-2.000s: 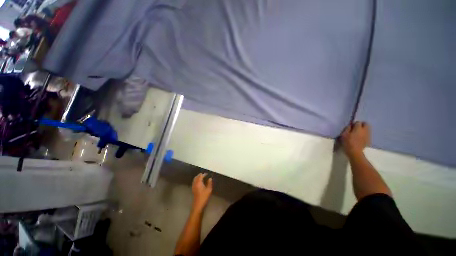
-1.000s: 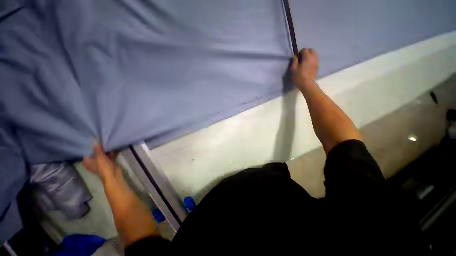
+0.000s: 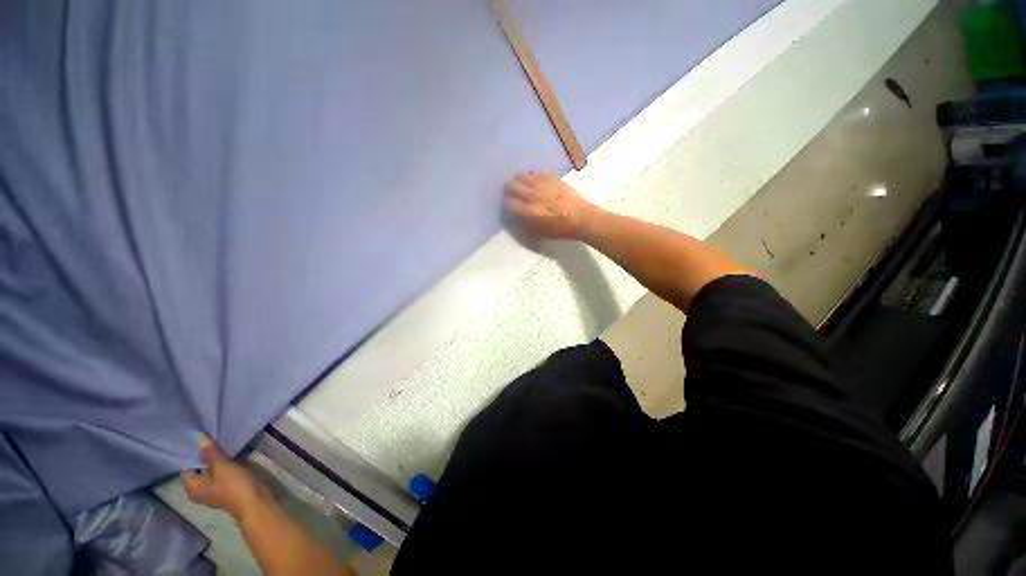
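Observation:
Grey-blue fabric (image 3: 326,169) covers the table, flat at the right and gathered in folds at the left. My left hand (image 3: 219,478) is at the lower left and pinches the fabric's edge, pulling folds towards it. My right hand (image 3: 546,206) lies on the fabric's edge at the centre, fingers on the cloth, not holding the stick. A light brown wooden stick (image 3: 543,96) lies on the cloth, its near end at the fabric edge just beyond my right hand.
The pale table border (image 3: 664,146) runs diagonally beside the cloth. A silver metal rail (image 3: 338,473) with blue end pieces crosses near my left hand. Bunched grey cloth (image 3: 135,534) is at the lower left. The floor (image 3: 810,214) and dark equipment (image 3: 979,191) are at the right.
My left hand came up from beside the table and took hold of the fabric edge. My right hand let go of the stick, which now lies flat on the cloth.

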